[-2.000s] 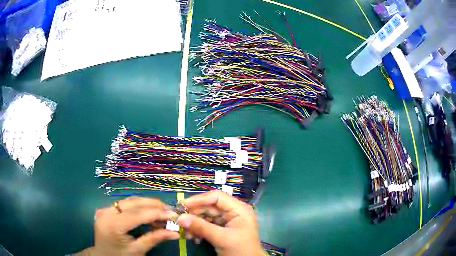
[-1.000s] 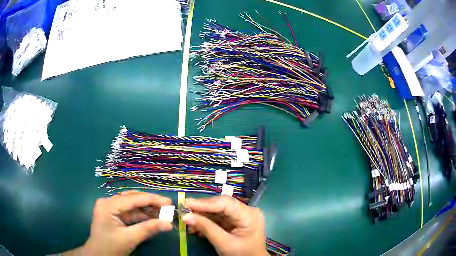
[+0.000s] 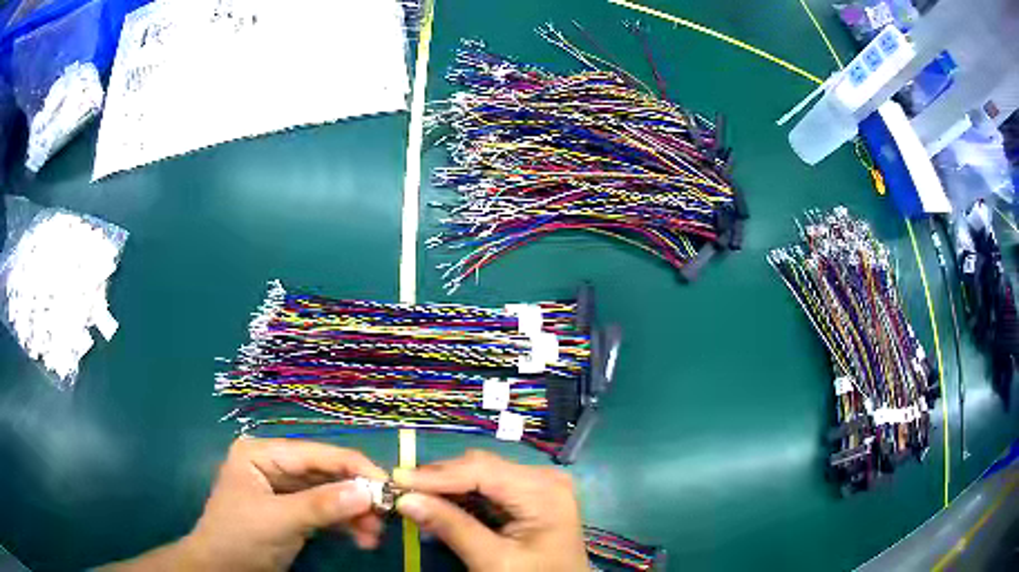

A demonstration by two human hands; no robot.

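My left hand (image 3: 285, 501) pinches a small white marker sleeve (image 3: 370, 489) between thumb and forefinger at the bottom centre. My right hand (image 3: 492, 508) holds the terminal ends of a wire harness (image 3: 624, 550) right at the sleeve. Fingers partly hide the wire tips, so I cannot tell how far they are inside the sleeve. The rest of this harness runs under my right hand and shows again to its right. The labelled harness stack (image 3: 369, 363) lies just beyond my hands, with white sleeves near its black connector housings (image 3: 575, 391).
The unlabelled harness pile (image 3: 581, 156) lies farther away. The right-hand harness pile (image 3: 872, 335) is near the table edge. A bag of sleeves (image 3: 58, 293) and a paper sheet (image 3: 251, 73) lie left. A plastic cup (image 3: 821, 134) stands at upper right.
The white sleeve was held flat and apart from my right fingertips; now it is turned, mostly covered by my left fingers, and meets the wire ends. The harness end at right has shifted slightly right.
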